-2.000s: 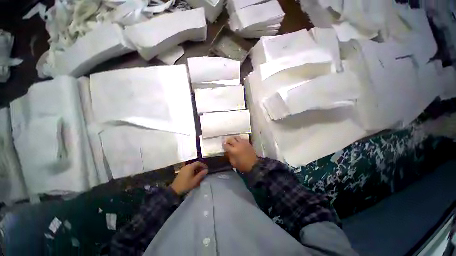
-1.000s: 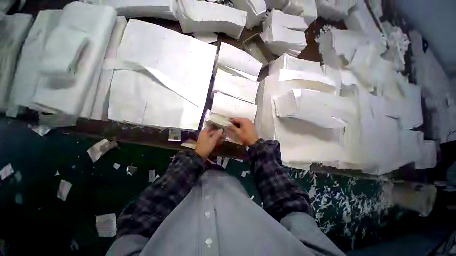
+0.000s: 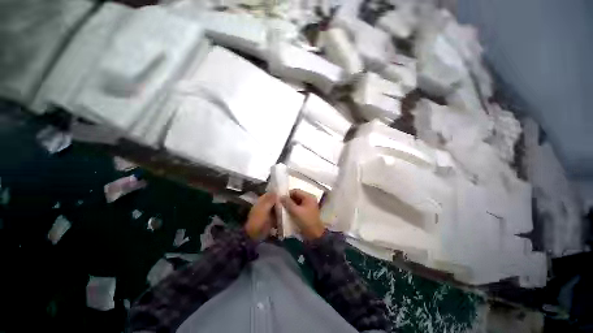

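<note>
Both hands hold a small white cut-piece stack [image 3: 282,182] upright at the table's front edge, long side up. My left hand [image 3: 261,216] grips its left side and my right hand [image 3: 304,211] grips its right side. The picture is blurred, so finger detail is unclear. Beyond the hands, a column of small white stacks [image 3: 314,164] lies between a large white panel stack [image 3: 233,117] on the left and irregular large cut parts [image 3: 390,188] on the right.
More folded white stacks [image 3: 140,68] lie at the left. Curved white band pieces [image 3: 302,62] and block stacks [image 3: 377,94] lie at the far side. Scraps [image 3: 101,292] are scattered on the green floor, and the table's front edge runs diagonally.
The view has swung, tilting the table. The small stack, lying flat under my right hand two seconds ago, is now raised and stood upright between both hands.
</note>
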